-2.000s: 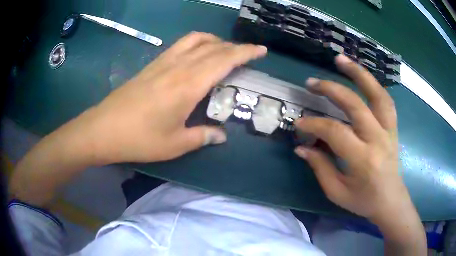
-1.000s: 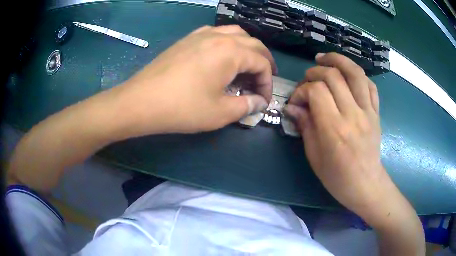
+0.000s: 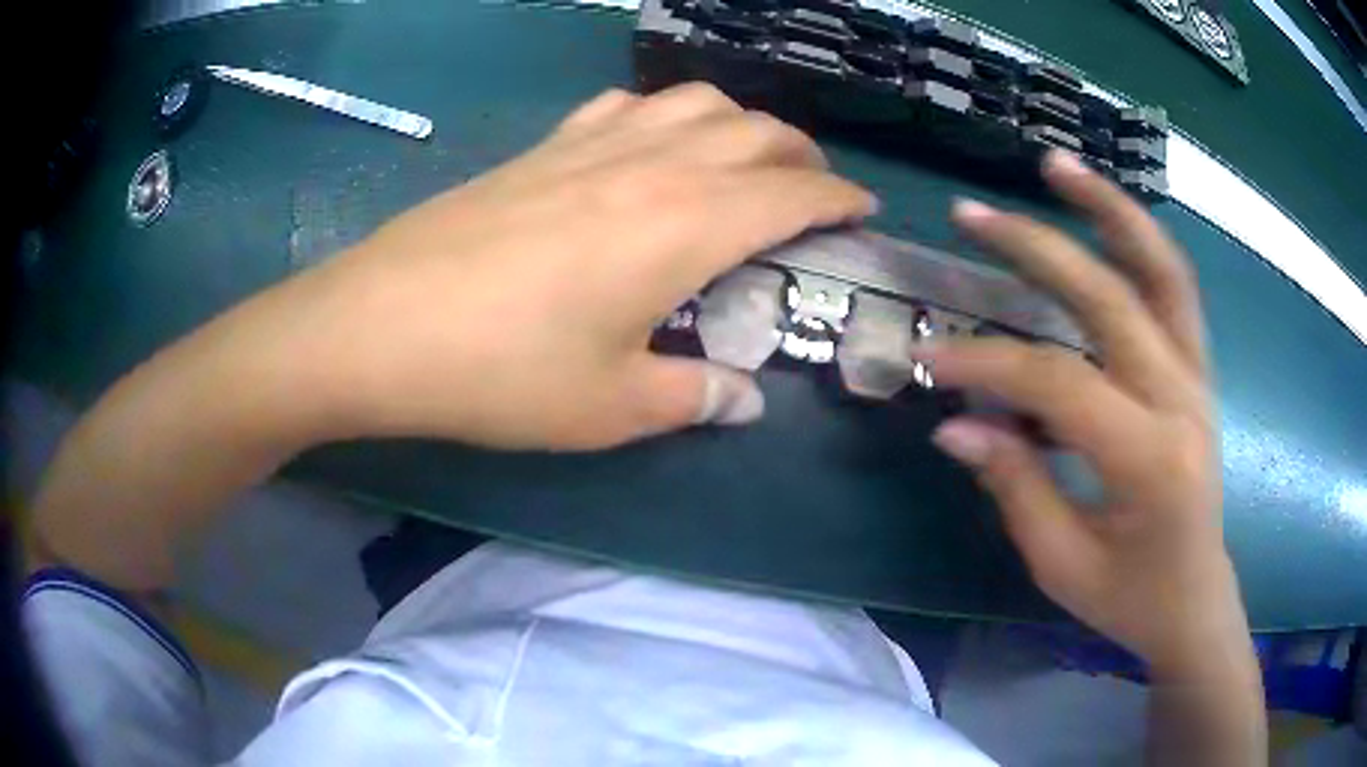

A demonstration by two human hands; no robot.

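Observation:
A silver-grey four-position fixture (image 3: 937, 277) lies flat on the dark green surface under my hands. Two pale grey lobes show, with a shiny small round part (image 3: 811, 322) between them. Another shiny part shows beside my right index fingertip. My left hand (image 3: 600, 270) lies over the fixture's left end, index finger along its far edge and thumb on the near side. My right hand (image 3: 1102, 397) is over the right end, its index fingertip at the round part, thumb apart below and other fingers raised. The hands hide both ends.
A dark stack of notched fixtures (image 3: 900, 72) stands just beyond. Silver tweezers (image 3: 323, 101) lie at the upper left, near a small dark round item (image 3: 177, 102) and a loose round part (image 3: 150, 188). A loaded fixture (image 3: 1199, 30) shows at the upper right.
Since one second ago both hands have spread apart, uncovering the fixture's middle. My left fingers have straightened, and my right hand has moved right. The loaded fixture at the upper right shows farther right.

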